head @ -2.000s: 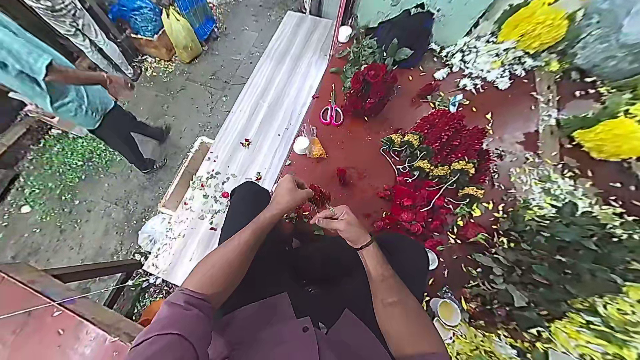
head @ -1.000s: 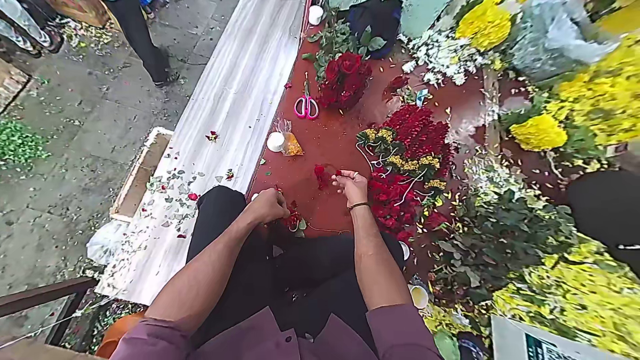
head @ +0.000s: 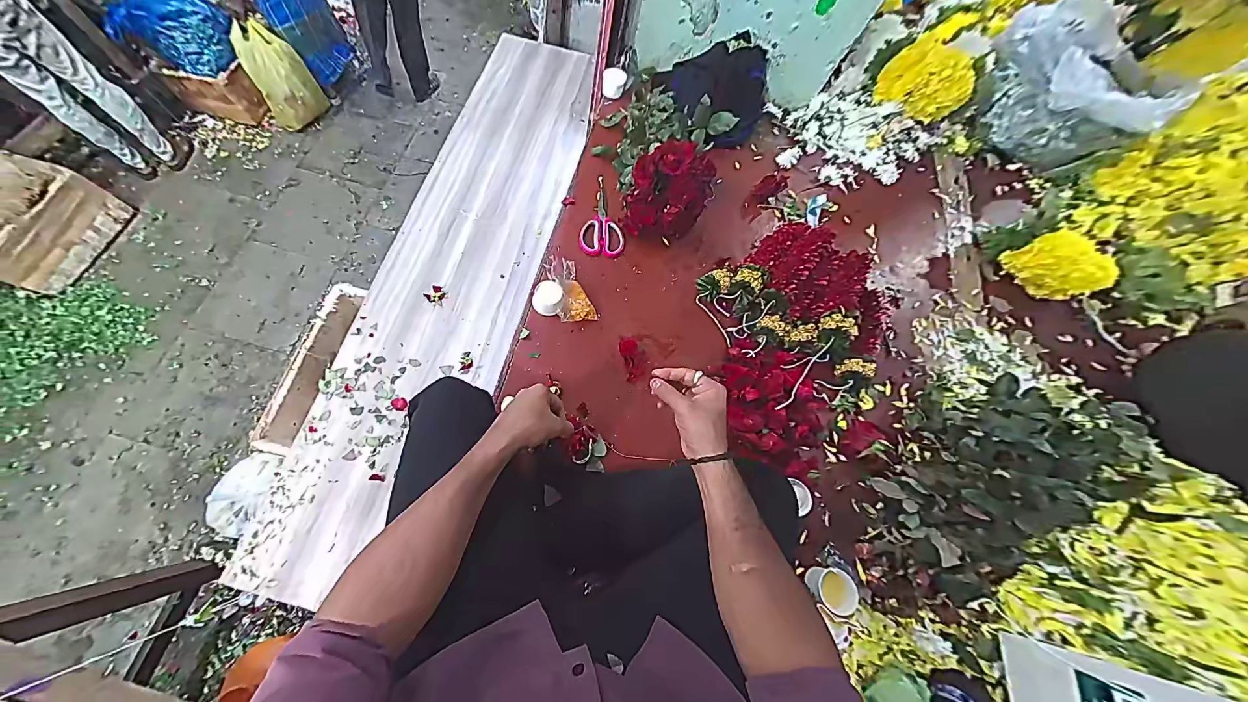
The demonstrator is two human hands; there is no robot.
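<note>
My left hand [head: 535, 417] is closed beside a small cluster of red flowers and leaves [head: 582, 445] over my lap; its fingers seem to grip something small, partly hidden. My right hand [head: 694, 408] is raised to the right with thumb and forefinger pinched together. A thin thread [head: 639, 457] runs from the cluster toward my right wrist; what the right fingertips pinch is too small to tell. Red petals [head: 632, 359] lie on the red surface just ahead. Strung red garlands with yellow flower bands [head: 809, 283] lie beyond my right hand.
Pink-handled scissors [head: 602, 237], a white spool [head: 548, 298] and a bag of orange bits [head: 580, 302] lie ahead. A red rose bunch [head: 669, 190] is farther off. A pale board [head: 458, 234] runs along the left. Leafy stems [head: 1014, 448] and a cup [head: 837, 591] are at right.
Two seconds ago my hands were close together at the red flowers; my right hand has since moved away to the right. The view has shifted between frames.
</note>
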